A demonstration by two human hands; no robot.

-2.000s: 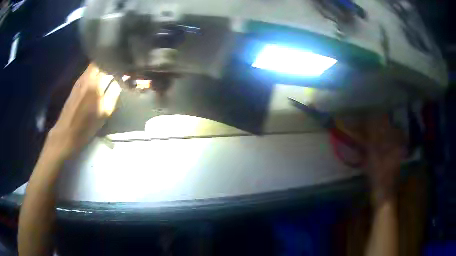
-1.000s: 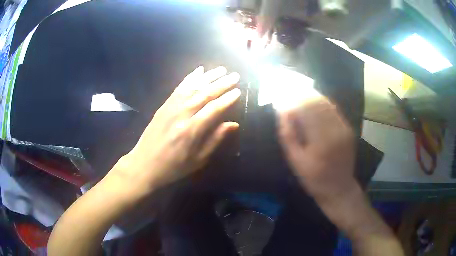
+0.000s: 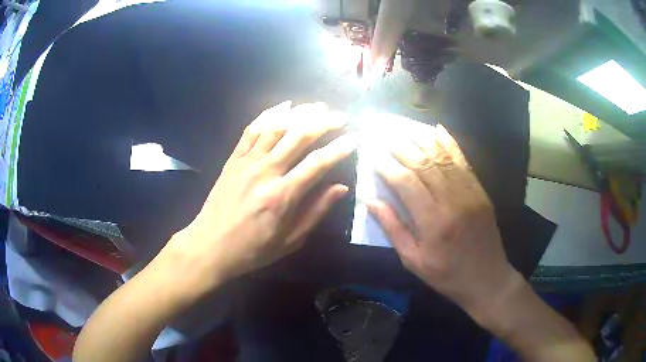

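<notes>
A large black garment panel lies face up under the sewing machine's needle area, which is in bright glare. A small white strip lies on the panel, its near end showing below my fingers. My left hand lies flat on the panel, fingers spread, fingertips at the strip's left edge. My right hand lies on the strip and presses it to the panel, thumb near its lower left side. The strip's far end is lost in glare. Neither hand visibly grasps anything.
Scissors with a red and an orange-yellow handle lie on the table at the right, blades pointing away. A white piece shows on the panel at left. A bright lamp is at upper right. Red and pale items sit at lower left.
The scissors have left my right hand and lie on the table. Both hands are now together on the panel. The white strip has come down beside my left fingertips, under my right hand.
</notes>
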